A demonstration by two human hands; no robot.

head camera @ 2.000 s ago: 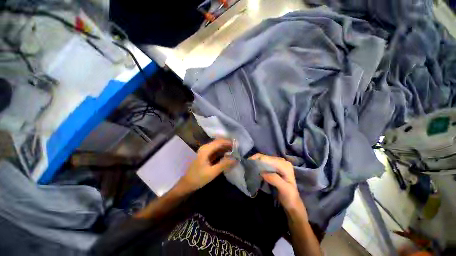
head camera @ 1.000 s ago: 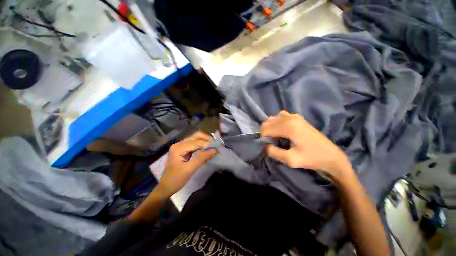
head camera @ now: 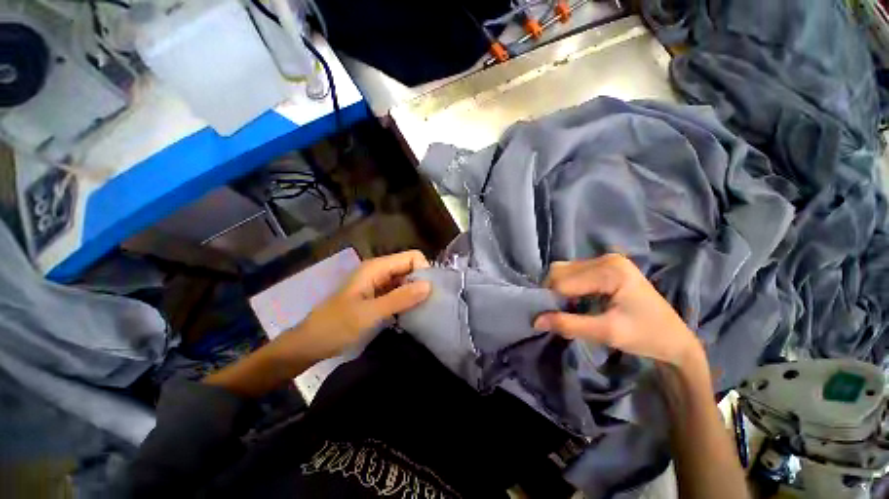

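Note:
A large heap of grey garment cloth [head camera: 663,185] lies on the pale table and hangs down toward my lap. My left hand [head camera: 380,292] pinches a garment edge [head camera: 502,310] between thumb and fingers. My right hand [head camera: 609,307] pinches the same edge further right. The piece between my hands is spread flat, and a seam with pale frayed threads runs down across it. The fingertips of both hands press on the cloth; what lies under the folds is hidden.
The sewing machine head [head camera: 819,400] with a green patch stands at the lower right. A blue-edged table [head camera: 161,190] is at the left. Black cloth [head camera: 409,34] and orange parts [head camera: 531,29] are at the top. More grey cloth [head camera: 58,322] hangs at lower left.
The view has shifted, showing more of the machine head. My hands still hold the edge, and the cloth between them is now spread wider and flatter, with the seam showing.

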